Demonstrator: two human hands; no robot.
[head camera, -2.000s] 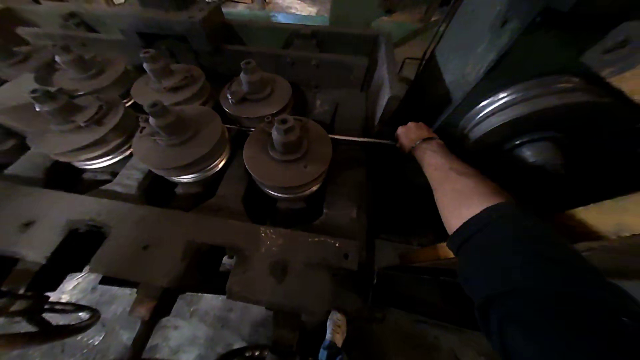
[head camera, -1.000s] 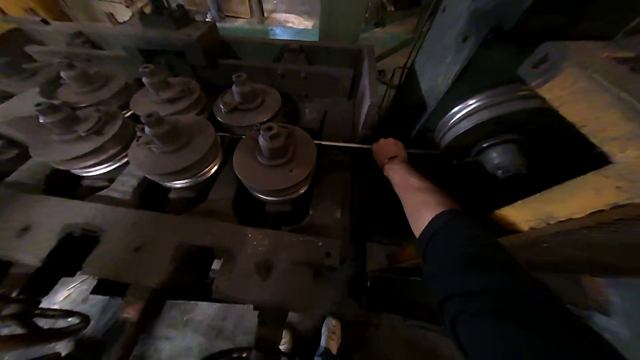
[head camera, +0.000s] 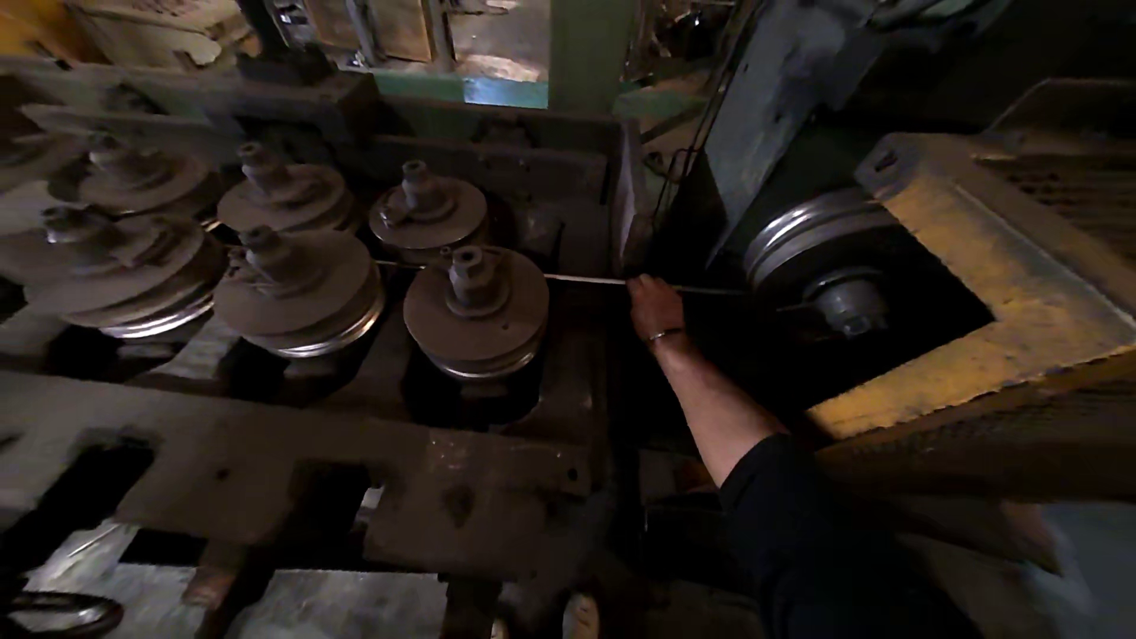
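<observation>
My right hand, with a band at the wrist, is closed around a thin metal rod or wire right of the near grooved roller. The rod runs from between the two rows of rollers, through my hand, toward a large grooved wheel at the right. A second roller stands behind the near one, and several more stand to the left. My fingertips are partly hidden. My left hand is out of view.
A yellow metal guard frame juts in at the right. The steel machine bed with dark cut-outs lies in front. Part of a handwheel shows at lower left. A green post stands at the back, and a shoe is at the bottom edge.
My right hand stays on the rod between the rollers and the large wheel. The view has shifted, bringing more of the yellow guard frame into sight.
</observation>
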